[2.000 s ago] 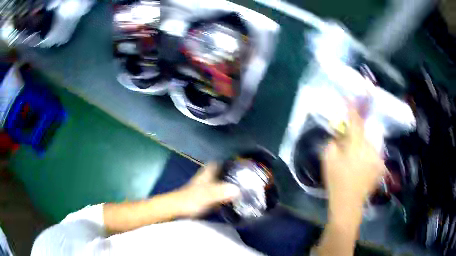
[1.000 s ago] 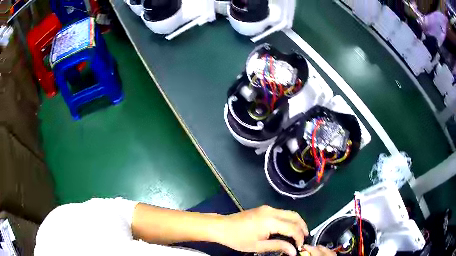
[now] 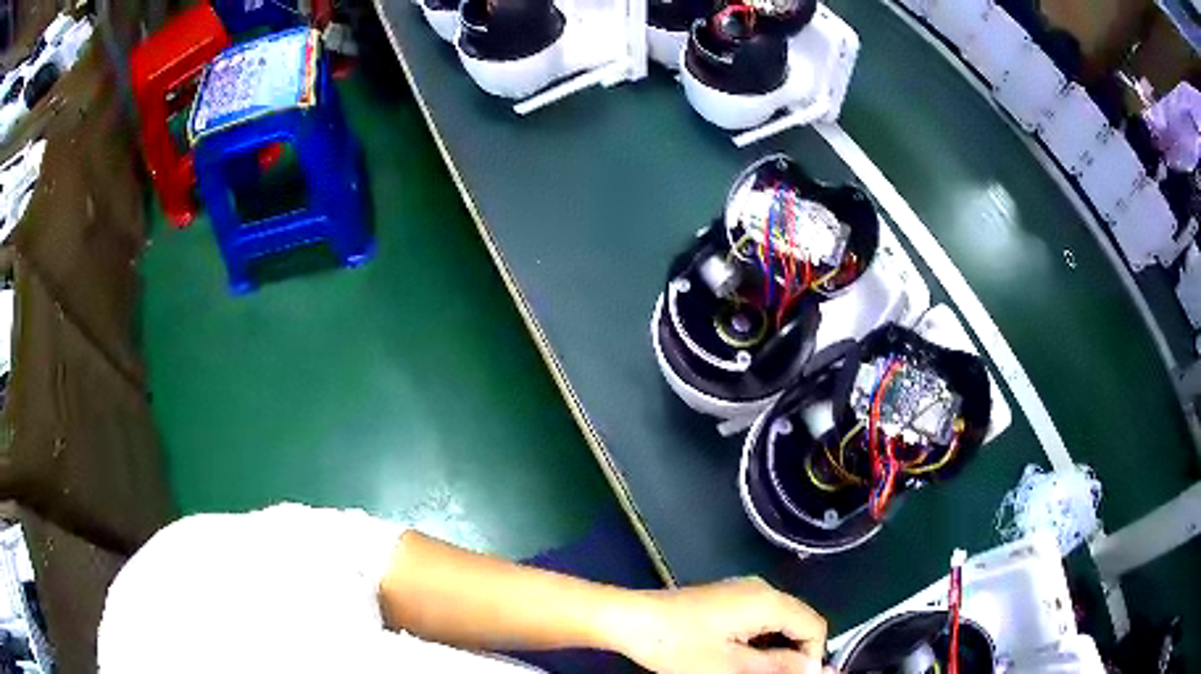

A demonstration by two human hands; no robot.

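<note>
My left hand [image 3: 731,629] is at the bottom edge with fingers curled. A dark patch shows between its fingers, but whatever is under them is cut off. My right hand is out of the picture. Just right of my left hand, a white housing with a black open inside [image 3: 909,645] is cut off by the bottom edge, with red leads [image 3: 956,606] standing up from it. Beyond it, two white housings [image 3: 777,507] [image 3: 698,382] stand side by side. Each has a black shell with a silvery board [image 3: 909,402] [image 3: 790,227] resting open on it, joined by coloured leads.
More white-and-black housings [image 3: 507,53] [image 3: 738,79] stand at the far end of the green bench [image 3: 566,198]. A white tangled clump [image 3: 1054,504] lies at the right by the white line. A blue stool [image 3: 283,171] and a red stool [image 3: 161,125] stand on the floor at left.
The view has shifted, so the bench things sit further right and lower. My left hand is lower in the picture. The right-hand fingers seen beside it a second ago are out of view.
</note>
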